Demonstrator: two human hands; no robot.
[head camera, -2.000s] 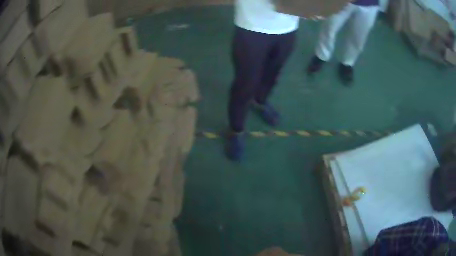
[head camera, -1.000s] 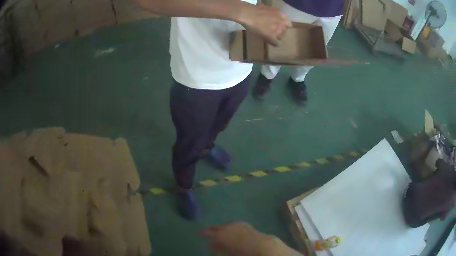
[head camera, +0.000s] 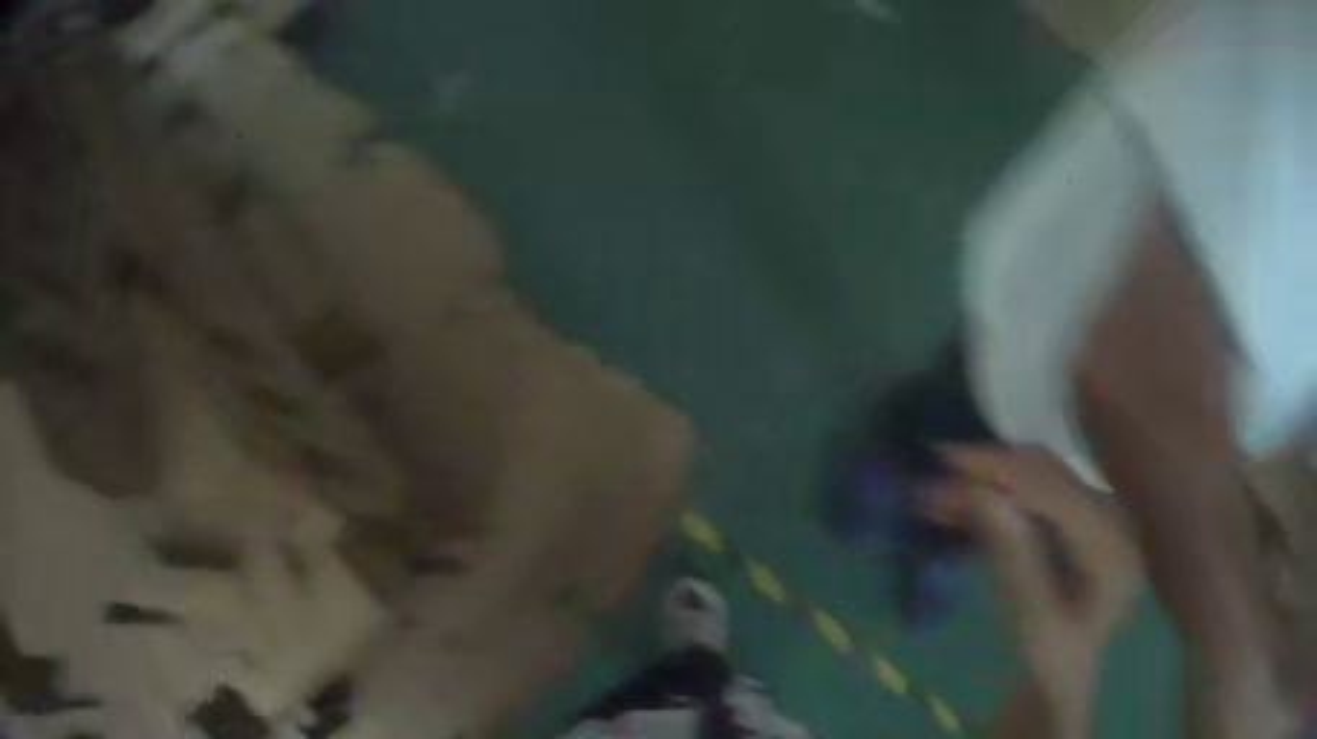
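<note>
The frame is strongly blurred. A tall stack of brown cardboard boxes (head camera: 477, 390) fills the left side, with uneven edges and dark gaps between pieces. A hand that looks like my right hand (head camera: 1011, 527) rises from the bottom right, its fingers towards the left. It is apart from the stack; blur hides whether it holds anything. My left hand is not in view.
A person in a white top (head camera: 1069, 274) stands close at the right, an arm (head camera: 1163, 433) hanging down. Yellow-black tape (head camera: 831, 628) crosses the green floor (head camera: 722, 231). A light shoe (head camera: 693, 614) and dark-and-white clothing (head camera: 693, 707) show at the bottom.
The view has swung left and down, so the box stack is larger and the person in white is at the right. The white board and the held open box have left the view.
</note>
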